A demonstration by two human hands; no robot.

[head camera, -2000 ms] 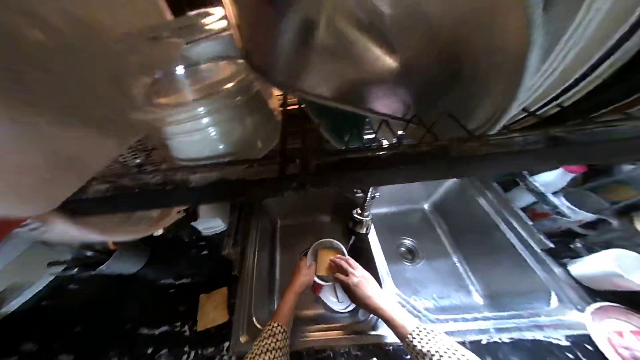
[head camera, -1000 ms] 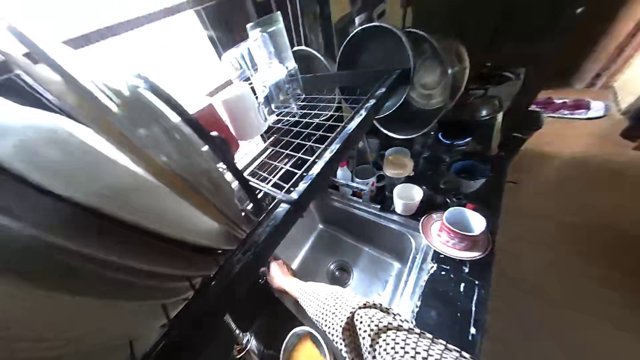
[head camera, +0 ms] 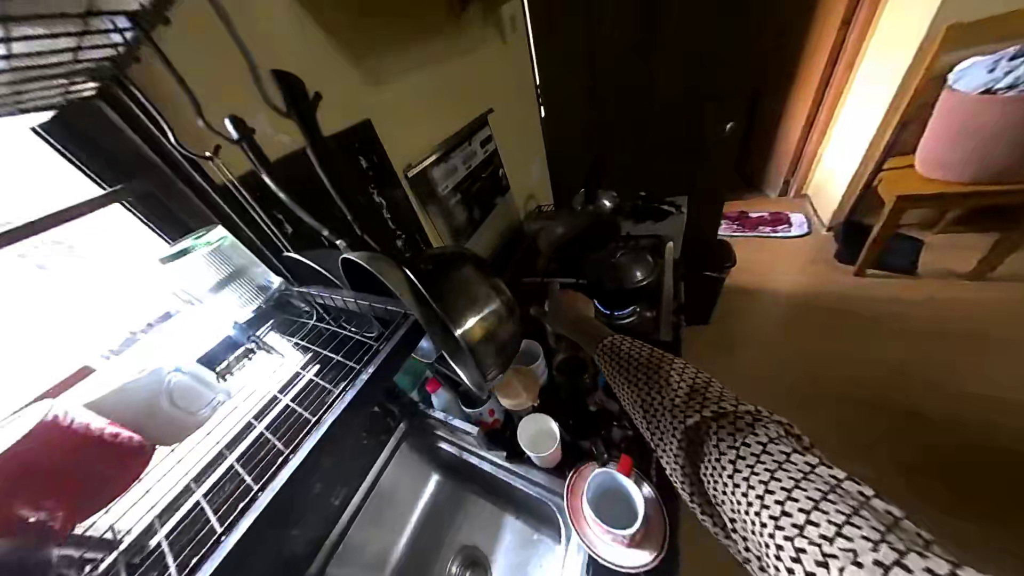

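My right hand [head camera: 570, 314], its arm in a patterned sleeve, reaches over the dark counter to the near side of a gas stove. It is beside a burner with a blue flame [head camera: 618, 310]; its fingers are in shadow, so whether they hold anything does not show. A pot with a metal lid [head camera: 630, 269] stands just beyond the flame. Nearer me are a white cup [head camera: 539, 439] and a white cup with a red handle [head camera: 614, 500] on stacked saucers [head camera: 578, 512]. My left hand is out of view.
A steel sink [head camera: 448, 504] lies below. The wire dish rack [head camera: 264, 416] at left holds a red cup [head camera: 72, 464] and a glass jar [head camera: 220, 264]. Pans [head camera: 472, 308] hang at its end. A wooden chair [head camera: 920, 188] bears a pink bin [head camera: 972, 136].
The view has swung strongly towards the stove. My right hand, at the scouring sponge and bowl two seconds ago and over the sink's edge one second ago, is now at the stove. My left hand has left the view.
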